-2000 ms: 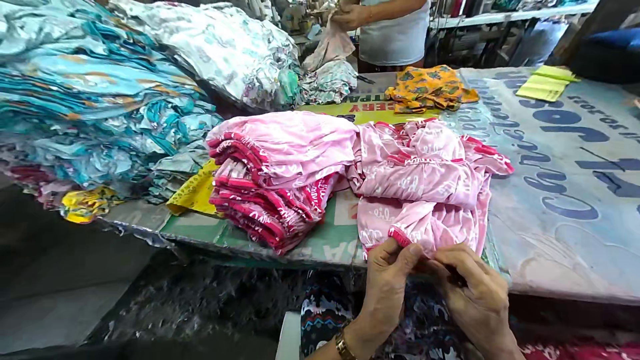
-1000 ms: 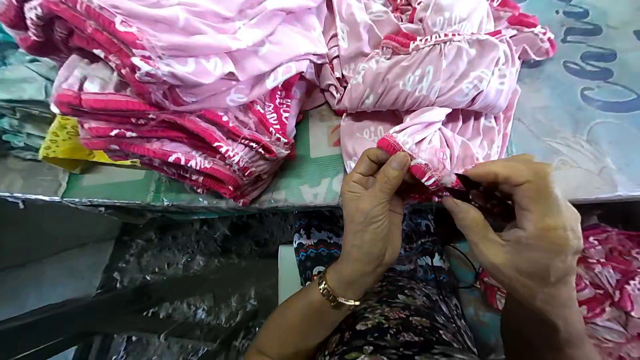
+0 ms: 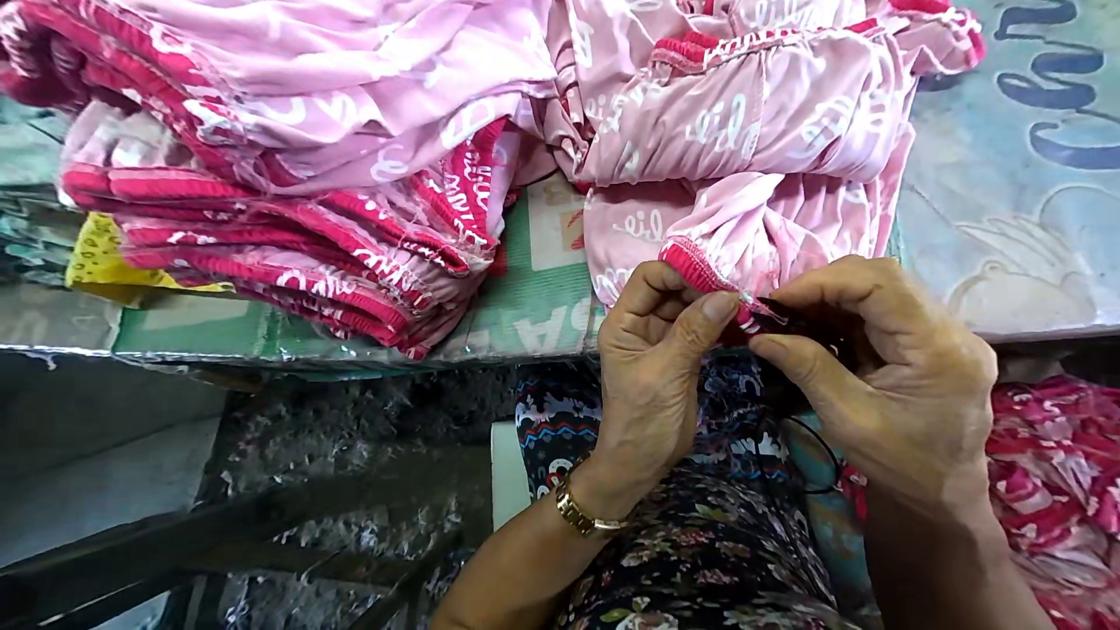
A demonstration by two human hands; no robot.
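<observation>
My left hand (image 3: 661, 350) pinches the hot-pink trimmed edge of a light pink garment (image 3: 744, 214) between thumb and fingers. Close by on the right, my right hand (image 3: 884, 367) is closed on a small dark tool (image 3: 792, 317), whose tip meets the trim; its kind is mostly hidden by my fingers. Behind my hands, a folded pink garment (image 3: 744, 114) with white lettering lies on the table. To the left rests a thick stack of pink garments (image 3: 306, 219) with hot-pink edges.
The table's front edge (image 3: 262, 354) runs across in front of me, under a printed sheet. A yellow cloth (image 3: 131, 262) shows beneath the stack at left. More pink and red fabric (image 3: 1059, 472) lies in a heap low at the right. A black cord loop (image 3: 822, 455) hangs beside my lap.
The view has tilted down and come closer since the first frame. The dark tool now shows in my right hand at the trim, as one second ago; my left hand keeps its pinch.
</observation>
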